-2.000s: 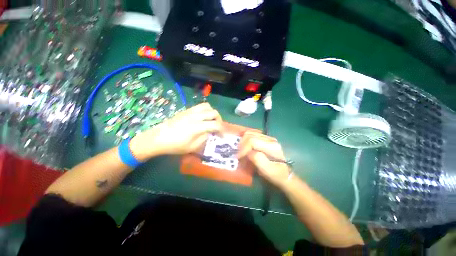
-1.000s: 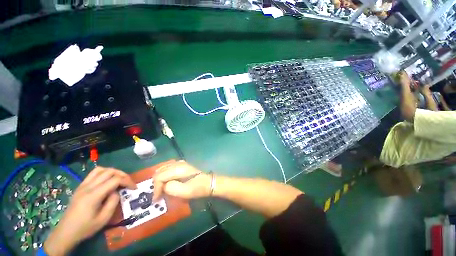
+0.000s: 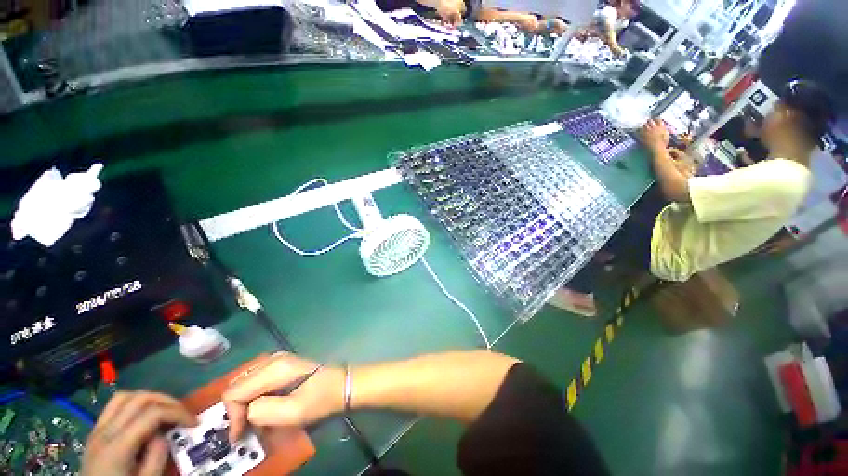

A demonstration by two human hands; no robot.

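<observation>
The white assembly jig (image 3: 251,455) with black shapes and holes lies on the orange mat (image 3: 296,446) at the bottom left, cut by the lower edge. A small dark module (image 3: 212,450) sits in its middle. My left hand (image 3: 132,432) is at the jig's left edge with bent fingers; whether it grips anything is unclear. My right hand (image 3: 284,395) is over the jig's top right, its fingertips down on the jig beside the module. A thin dark tool, seemingly tweezers (image 3: 314,373), sticks out of my right hand towards the wrist.
A black power box (image 3: 139,246) stands behind my left hand, with a white glue bottle (image 3: 202,343) before it. Small boards (image 3: 42,442) lie at the left corner. A fan (image 3: 392,245) and clear trays (image 3: 511,214) stand further right. A person in yellow (image 3: 735,204) works beyond.
The view has swung right, so the jig, mat and box sit lower left and the other person shows more fully. Both hands stay at the jig.
</observation>
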